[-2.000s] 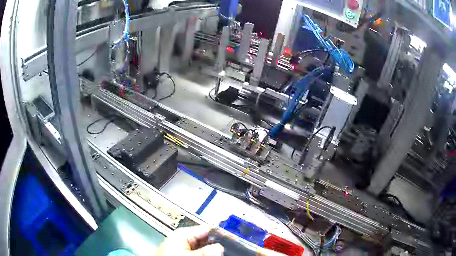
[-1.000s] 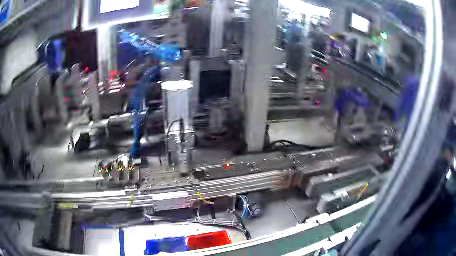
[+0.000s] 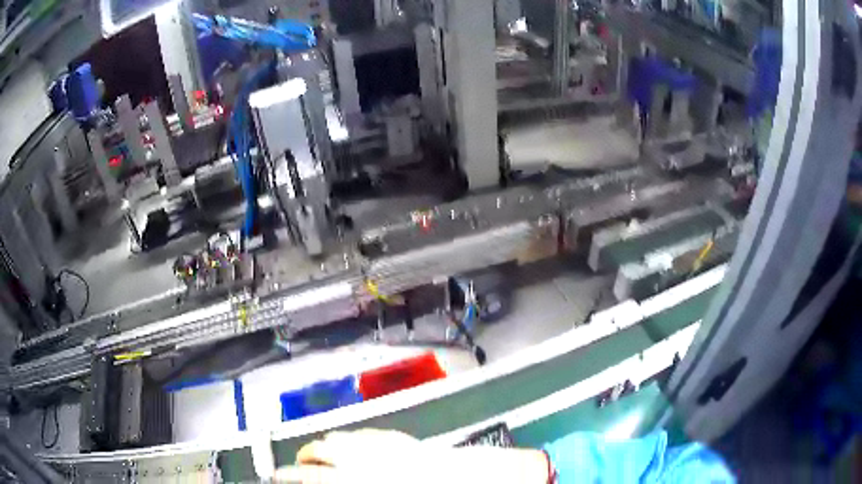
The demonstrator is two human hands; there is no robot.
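Observation:
My right hand is at the bottom edge, overexposed and partly cut off. It reaches left from a light blue sleeve, over the near side of the green conveyor belt. Its fingertips point left, near the belt's left end; whether they hold anything cannot be told. My left hand is not in view. A small part of a dark parts tray shows just beyond my right wrist.
A blue bin and a red bin stand beyond the belt's far rail. A dark block is at the left. A thick grey upright frame stands at the right. The green tabletop shows beside the sleeve.
The view has swung right since the first frame and then tilted down. The hand seen holding a dark object two seconds ago was out of view one second ago; my right hand now shows.

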